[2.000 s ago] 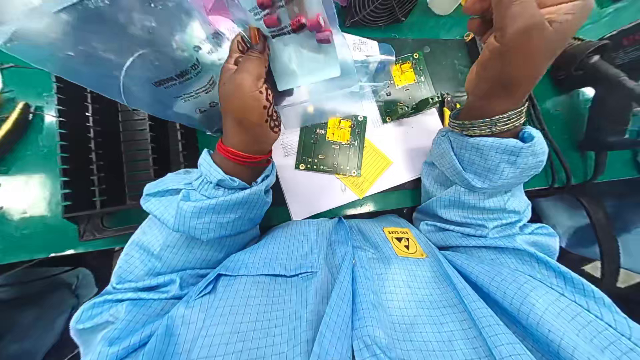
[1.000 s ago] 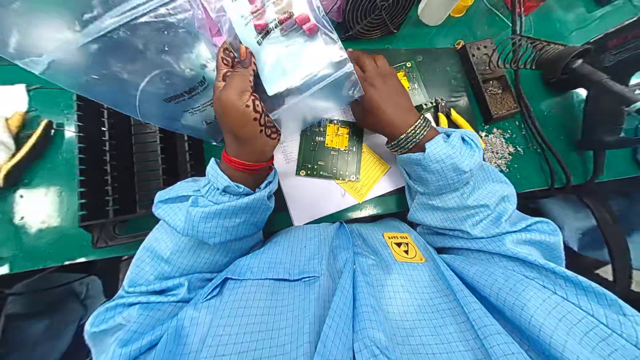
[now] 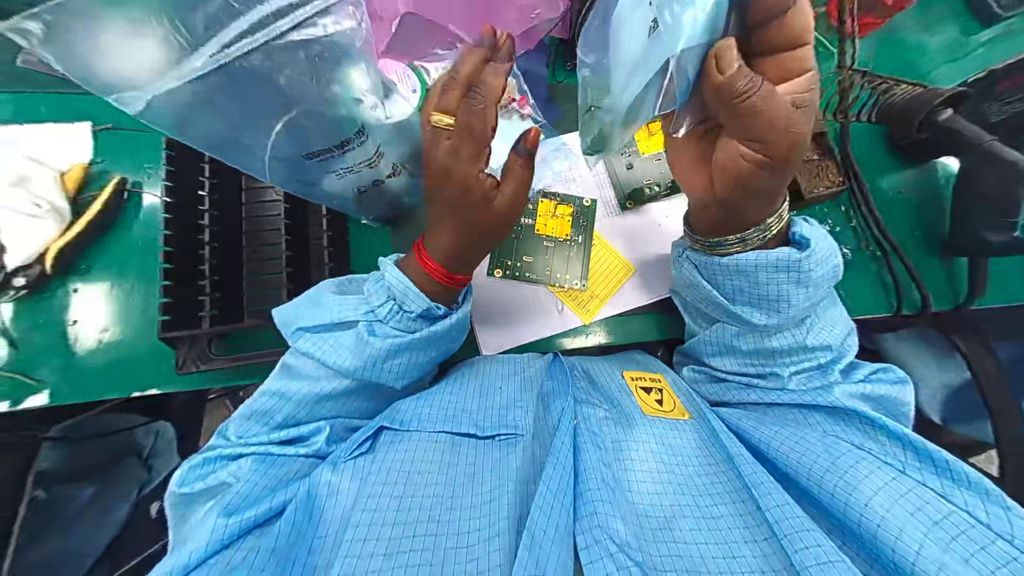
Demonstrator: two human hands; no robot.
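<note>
My right hand (image 3: 748, 120) grips a translucent plastic bag (image 3: 628, 72) between thumb and fingers at the upper right. My left hand (image 3: 476, 160), fingers raised and thumb apart, is beside a large translucent antistatic bag (image 3: 320, 136); whether it touches the bag is unclear. A green circuit board (image 3: 548, 260) with a yellow-covered part lies below and right of the left hand, on a yellow printed slip (image 3: 604, 284) and white paper (image 3: 512, 320). Another circuit board (image 3: 636, 180) lies farther back, partly hidden by the bag and my right hand.
A black slotted rack (image 3: 260, 256) stands at left, near yellow-and-black handled pliers (image 3: 84, 224) and a white cloth (image 3: 36, 184). Pink bag material (image 3: 464, 24) lies at the back. A coiled iron holder (image 3: 896, 100) and black cables (image 3: 872, 216) are at right.
My right hand has moved from beside the boards to the upper right and now holds a translucent bag. The left hand no longer pinches the bag with the red parts as it did earlier.
</note>
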